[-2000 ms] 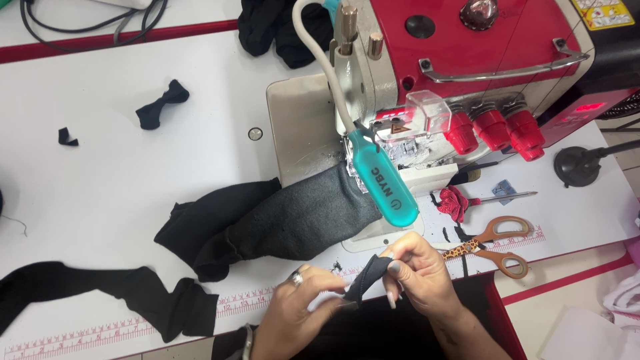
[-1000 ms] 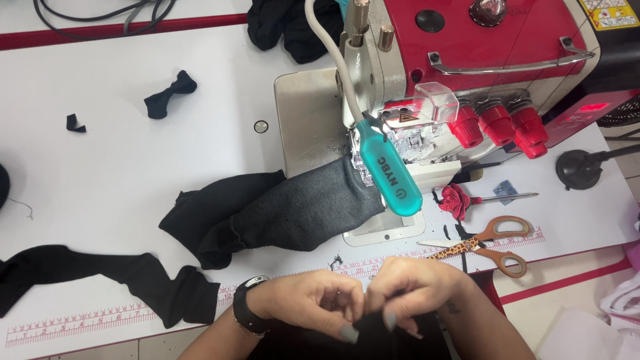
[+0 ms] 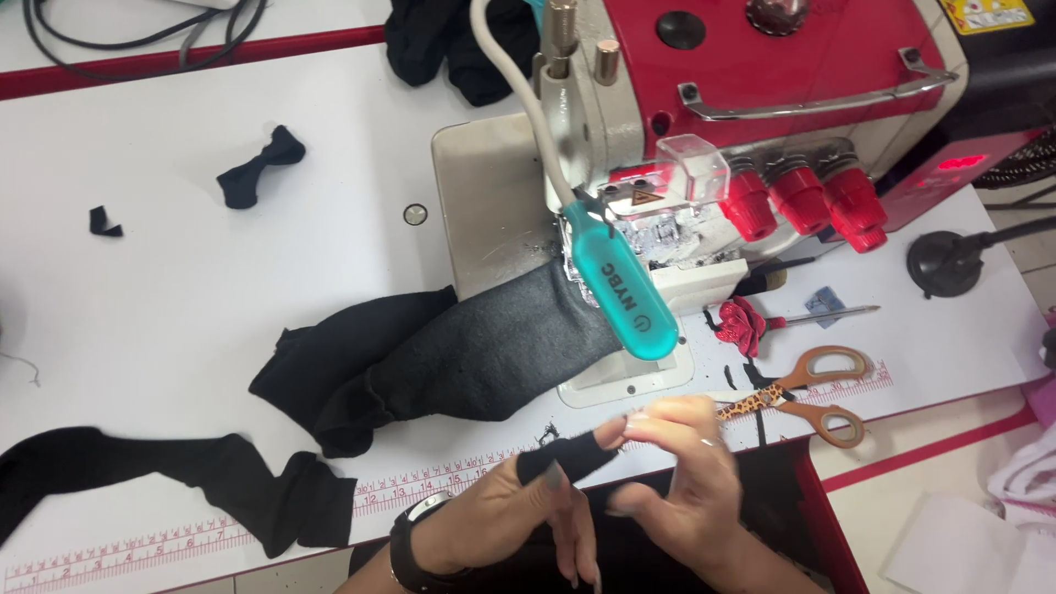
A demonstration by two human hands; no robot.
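A small piece of black fabric [image 3: 569, 459] lies around the index finger of my left hand [image 3: 516, 511], with the thumb against it. My right hand [image 3: 689, 487] is just to the right, fingers spread, its fingertips near the left index fingertip. Above both hands, a black fabric tube [image 3: 495, 351] lies with one end at the needle area of a red and white overlock sewing machine [image 3: 775, 58]. A teal lamp [image 3: 623, 289] on a bendy neck hides part of that end. Another long black fabric piece [image 3: 165, 462] rests at the lower left.
Orange-handled scissors [image 3: 784, 396], a pen with a red fabric rose [image 3: 742, 323] and dark scraps lie right of the machine plate. Small black pieces [image 3: 262, 165] lie on the white table [image 3: 346, 206] at upper left. A printed ruler [image 3: 157, 540] runs along the front edge. A black round base [image 3: 945, 264] stands at right.
My hands were close together at the black fabric a second ago; now they are apart, and the fabric is around my left index finger. The tube at the machine has not plainly moved.
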